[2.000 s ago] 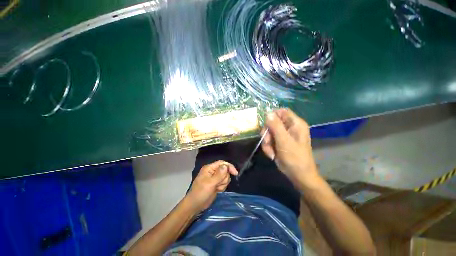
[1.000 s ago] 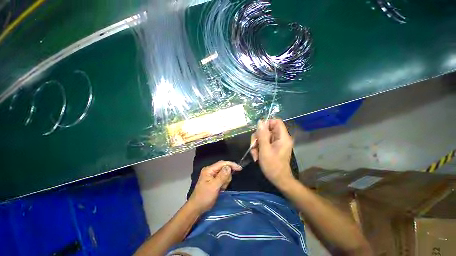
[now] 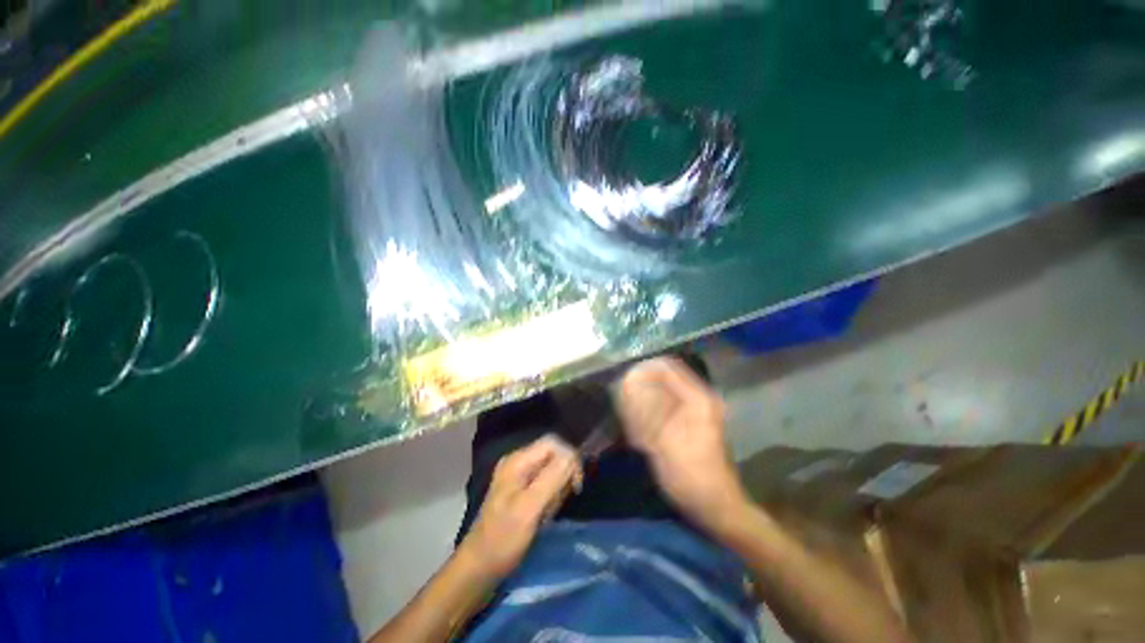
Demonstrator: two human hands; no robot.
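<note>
My left hand (image 3: 521, 500) and my right hand (image 3: 672, 421) are bare and close together above my lap, just off the bench's near edge. The frame is blurred. A thin dark wire (image 3: 600, 437) runs between the fingertips of both hands; its ends are hidden. On the bench, behind the hands, lie a fan of whitish tubing (image 3: 402, 214), a dark glossy wire coil (image 3: 596, 157) and pale strands (image 3: 521, 151) curving beside the coil. A yellow-cream pad (image 3: 502, 358) under shiny clear film sits at the near edge.
The green bench (image 3: 251, 415) has a pale rail (image 3: 188, 182). Separate pale loops (image 3: 148, 308) lie left, a small dark wire bunch (image 3: 927, 40) far right, a small white tag (image 3: 505, 197) on the strands. Blue bins (image 3: 188, 572) and brown cartons (image 3: 929, 502) stand below.
The view has shifted, so the bench edge sits lower and more tilted. My right hand has come closer to my left hand. The pale strand seen above my right hand a second ago no longer shows.
</note>
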